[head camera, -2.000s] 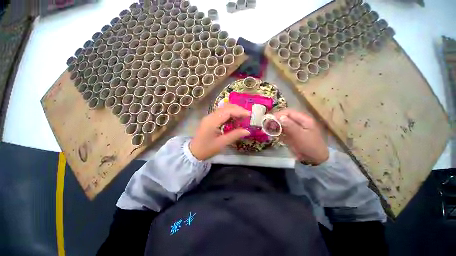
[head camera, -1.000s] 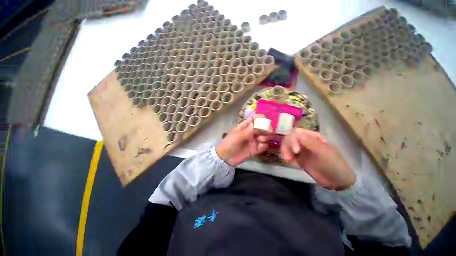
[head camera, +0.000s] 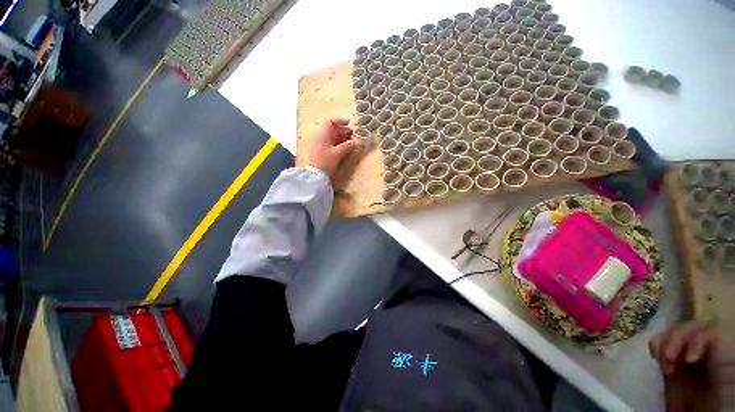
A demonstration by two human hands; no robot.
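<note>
My left hand (head camera: 329, 148) is at the left board (head camera: 326, 100), its fingertips closed around a ring (head camera: 361, 135) at the near edge of the packed rows. The fingers partly hide this ring. My right hand (head camera: 683, 346) is at the lower right, beside the right board (head camera: 717, 302); it is blurred, its fingers loosely bent and apart, with nothing visible in it. The pink case (head camera: 559, 256) lies on the round mottled cushion (head camera: 522, 310). A white block (head camera: 608, 280) lies on the case. One ring (head camera: 621, 213) stands on the cushion's far edge.
Dark snips (head camera: 473, 239) and a black cord (head camera: 475, 274) lie left of the cushion. A dark object with a pink edge (head camera: 641, 173) is behind it. Loose rings (head camera: 651, 78) stand beyond the boards. Another filled board (head camera: 222, 36) is at upper left; a red bin (head camera: 129, 362) stands on the floor.
The view has swung left. My left hand has moved from the case to the left board with a ring. My right hand has moved away from the case to the right.
</note>
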